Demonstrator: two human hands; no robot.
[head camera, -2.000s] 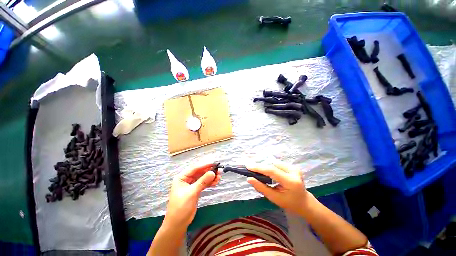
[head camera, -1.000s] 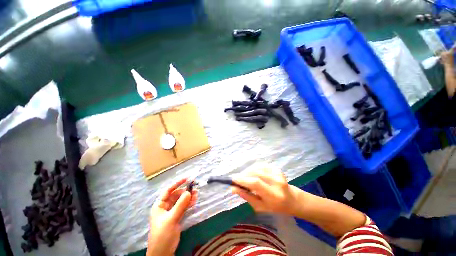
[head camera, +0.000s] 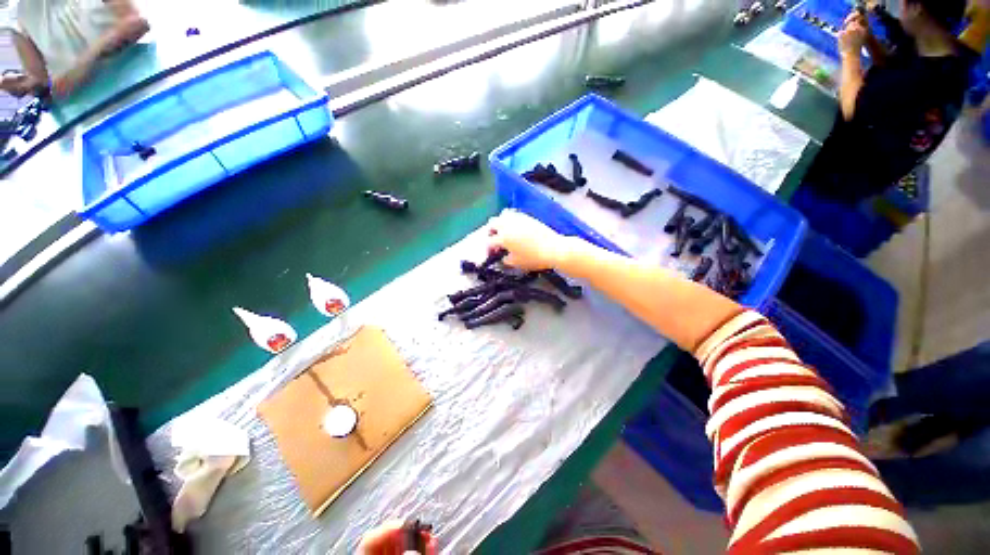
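Observation:
My left hand is cut off by the bottom edge; its fingers hold a small dark part. My right hand is at the far edge of the pile of long black parts, fingertips down at a part there; whether it grips one is hidden. The cardboard pad lies left of the pile with the round white glue dish on it. Two white glue bottles lie behind the pad.
A blue bin with long black parts stands right of the pile. A crumpled cloth and black-rimmed tray are at left. Another blue bin and stray black parts are beyond. People sit farther along the bench.
My right hand has moved from beside the left hand to the pile, and the long part it held no longer shows in it. The view has turned; my left hand is now mostly out of frame.

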